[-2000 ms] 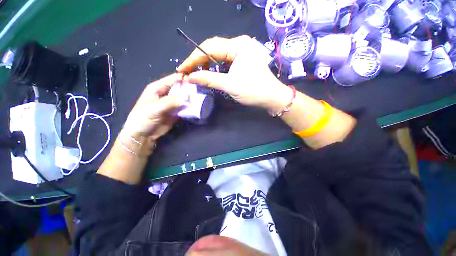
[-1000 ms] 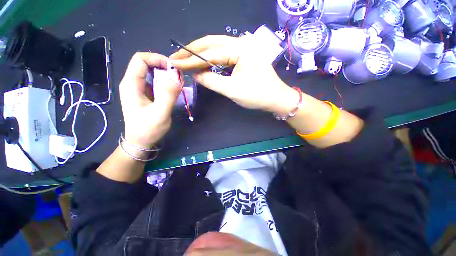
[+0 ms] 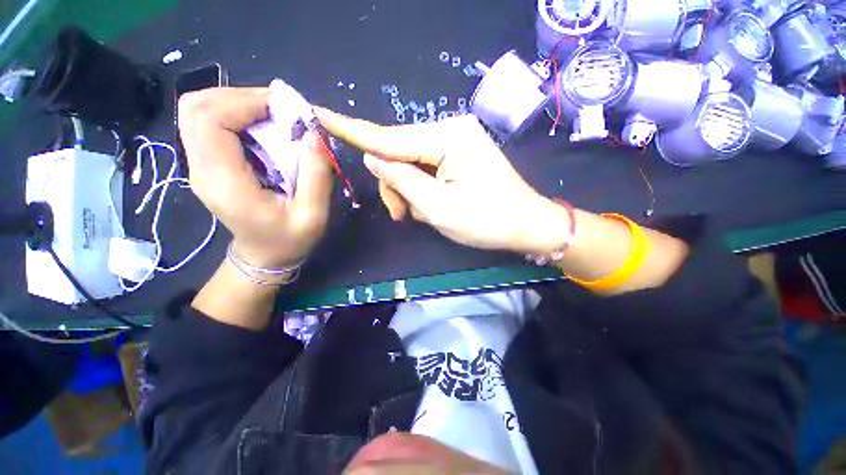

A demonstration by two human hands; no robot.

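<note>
My left hand (image 3: pixel 250 176) is closed around a lavender housing (image 3: pixel 286 139), whose pale neck end points up and away from me. Fingers and palm hide part of it. A red and dark lead wire (image 3: pixel 336 165) hangs from the neck toward the right, with a tiny white connector (image 3: pixel 354 204) at its end. My right hand (image 3: pixel 445 176) has its index finger stretched out, the tip at the neck beside the wire. Its thumb is apart below, and I see nothing held in it. No dark rod shows.
Small clear rings (image 3: pixel 422 104) lie scattered beyond my right hand. A single housing (image 3: pixel 508 93) lies next to the housing pile (image 3: pixel 663 88) at the upper right. At left are a phone (image 3: pixel 201 78), black cylinder (image 3: pixel 93 88), white box (image 3: pixel 76 223) and white cable (image 3: pixel 174 158).
My left hand has turned and lifted the housing, neck end up. The dark rod has gone from view at my right hand, whose index finger is now extended. The scattered rings are more exposed.
</note>
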